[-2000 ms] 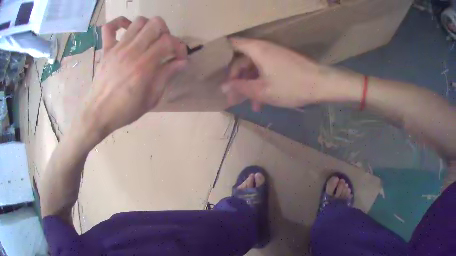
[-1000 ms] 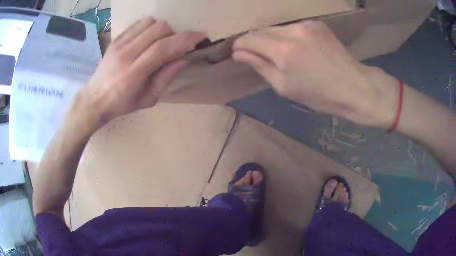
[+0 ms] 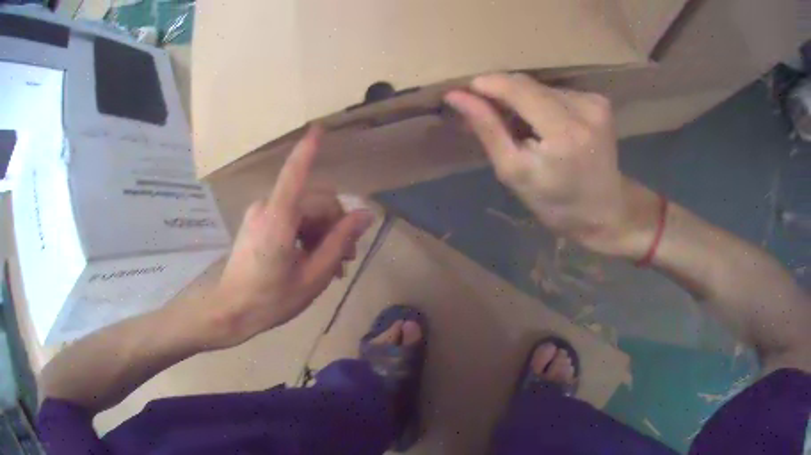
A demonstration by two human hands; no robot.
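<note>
A large brown carton (image 3: 427, 40) lies at the top of the view, with a dark round cut and a narrow slot along its near edge. My right hand (image 3: 560, 151) is at that edge, its thumb and forefinger pinching the brown carton edge right of the slot. My left hand (image 3: 289, 244) is below the edge at the left, forefinger extended and the other fingers curled, holding nothing that shows. Its fingertip is close to the edge; whether it touches is unclear.
A white printed sleeve (image 3: 142, 195) with dark panels lies bent open at the left. Flattened cardboard (image 3: 480, 302) lies under my sandalled feet. Grey-green floor (image 3: 507, 209) with scraps shows at the right. A dark object stands at the far right edge.
My left hand has come off the carton edge and moved down. My right hand stays at the edge. The slot shows more fully, and more of the white sleeve is in view.
</note>
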